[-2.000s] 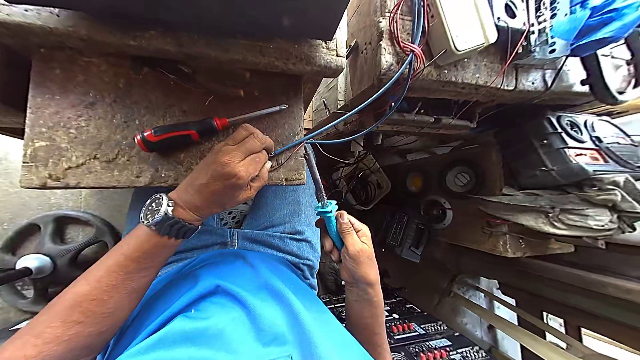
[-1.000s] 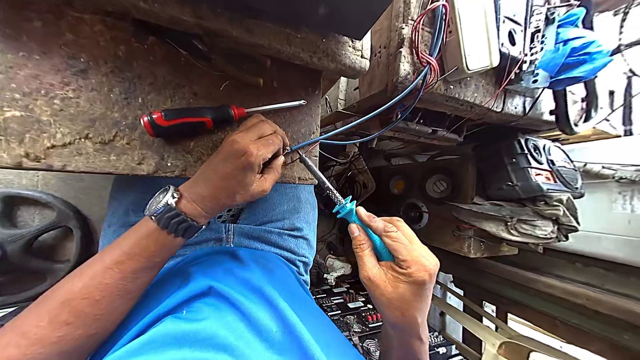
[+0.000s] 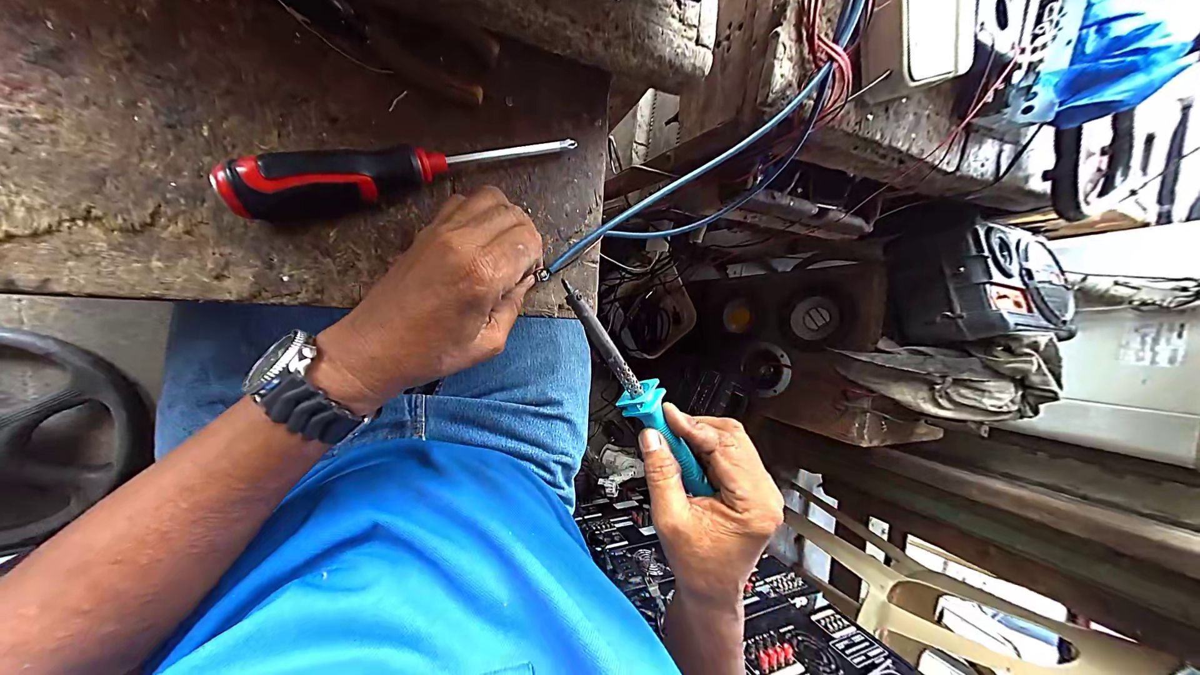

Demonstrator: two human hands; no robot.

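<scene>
My left hand (image 3: 455, 281), with a watch at its wrist, rests at the edge of the worn wooden bench (image 3: 112, 187). Its fingertips pinch a small metal end at the tip of a blue cable (image 3: 684, 185). In my right hand (image 3: 717, 487) is the turquoise handle of a soldering iron (image 3: 614, 361). The iron points up and left, its tip close to the cable end; whether they touch I cannot tell. Just beyond my left hand a red and black screwdriver (image 3: 319, 183) lies on the bench, shaft to the right.
Red wires (image 3: 837, 61) hang with the cable at a second wooden bench (image 3: 937, 141). To the right are a black portable speaker (image 3: 980, 277) and a folded cloth (image 3: 966, 380). A black panel with red terminals (image 3: 773, 656) is low beside my lap. A black wheel (image 3: 70, 431) stands at left.
Two seconds ago the iron stood more upright; it now slants, with my right hand farther out to the right. My left hand stays at the cable end. The view has moved closer to the bench.
</scene>
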